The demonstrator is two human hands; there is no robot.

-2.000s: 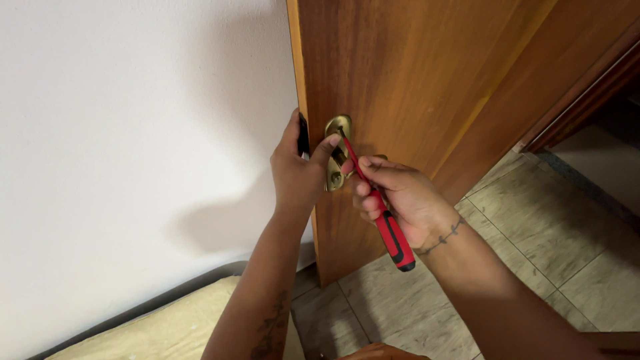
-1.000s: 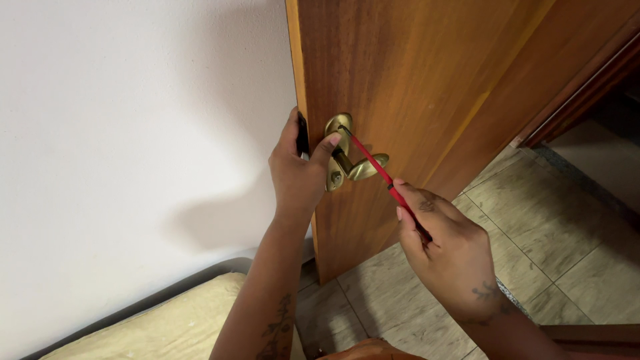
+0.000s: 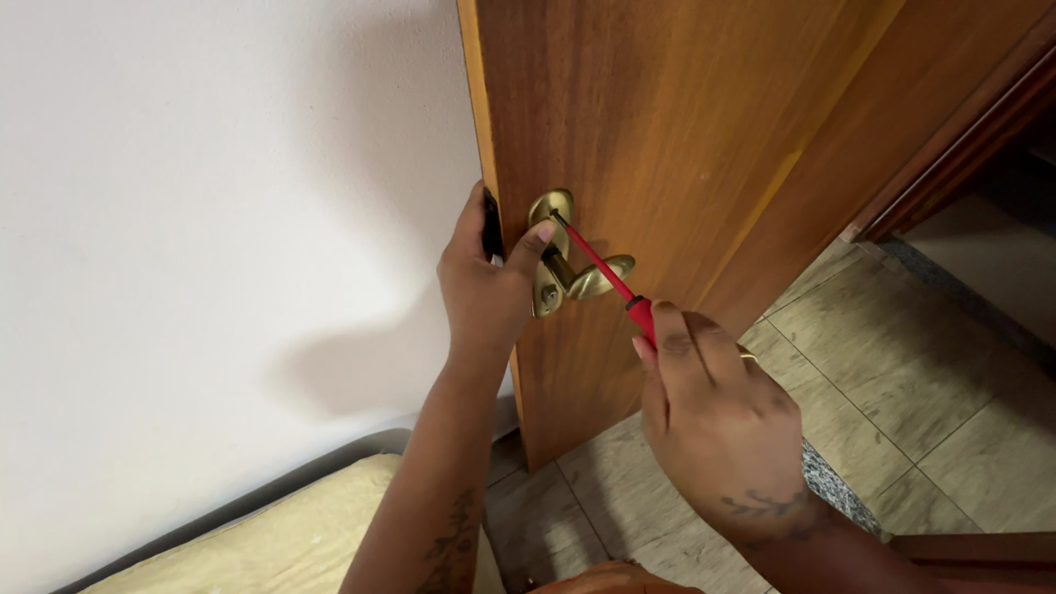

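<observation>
A wooden door [image 3: 660,148] bears a brass-coloured handle plate [image 3: 551,202] with a lever handle [image 3: 602,278] near its edge. My right hand [image 3: 726,412] grips a screwdriver with a red shaft [image 3: 601,262], and its tip meets the screw at the top of the plate. My left hand [image 3: 491,285] is wrapped around the door's edge, its thumb on the plate just beside the screwdriver tip. The fingers of that hand are behind the door, next to a dark part [image 3: 492,224] at the edge. Below the lever, a small knob [image 3: 549,294] shows on the plate.
A white wall [image 3: 206,206] stands close on the left. At the lower left lies a pale yellow cushion or mattress [image 3: 272,536] with a dark grey border. Floor tiles [image 3: 858,388] extend below and right of the door, up to a dark wooden frame [image 3: 957,157].
Two seconds ago my right hand was close to the plate, its fingers around the shaft. It has since moved back to the screwdriver's handle, leaving the lever in view. My left hand has stayed in place.
</observation>
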